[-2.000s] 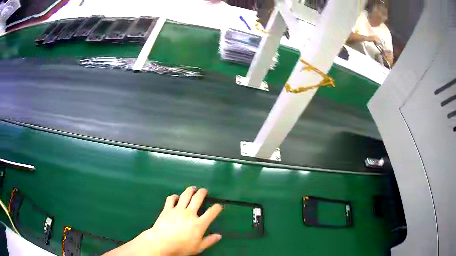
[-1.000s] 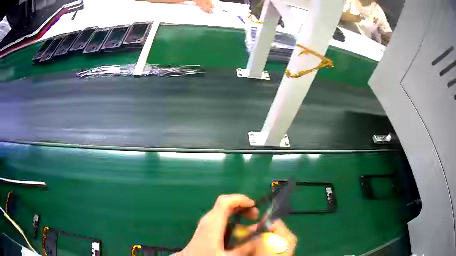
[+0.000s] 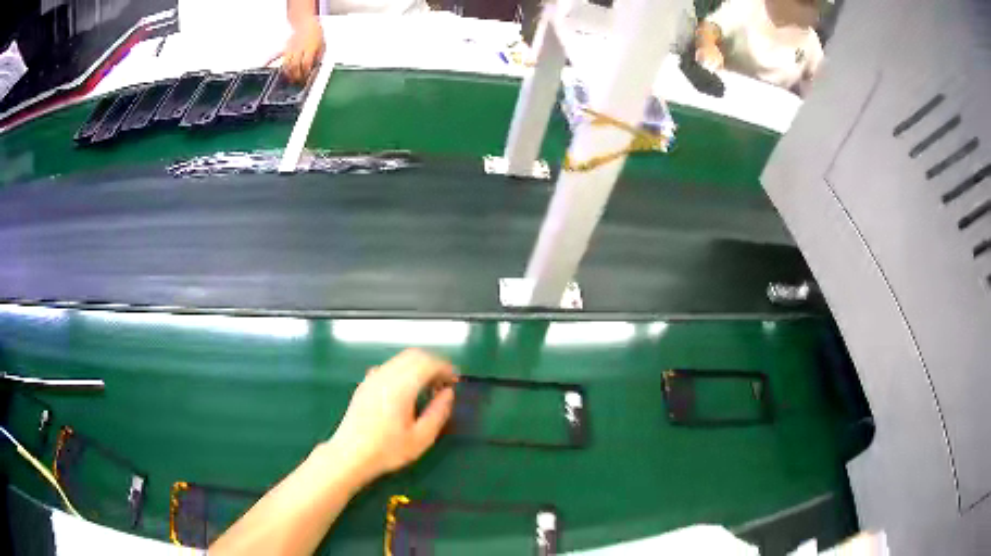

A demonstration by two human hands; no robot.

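My left hand (image 3: 393, 418) reaches in from the lower left, palm down. Its thumb and fingertips are at the left end of a black phone middle frame (image 3: 500, 443) that lies flat on the green surface (image 3: 272, 402); the fingertips hide that end. A second frame (image 3: 679, 397) lies to the right. Another frame (image 3: 413, 530) lies nearer me, and more lie at the lower left, one (image 3: 193, 513) partly behind my forearm. Orange-gold marks show at the ends of several frames. My right hand is not in view.
A dark conveyor belt (image 3: 272, 244) runs beyond the green surface, with a white post (image 3: 576, 206) standing at its near edge. A grey machine cabinet (image 3: 902, 272) is at right. White sheets (image 3: 674, 545) lie at the bottom edge. Across the belt, a person's hand (image 3: 304, 49) touches a row of dark frames (image 3: 207, 100).
A second ago, blurred hands held a dark frame and something yellow at lower centre. Now only my left hand shows, further left, at a frame on the surface. A hand has appeared across the belt.
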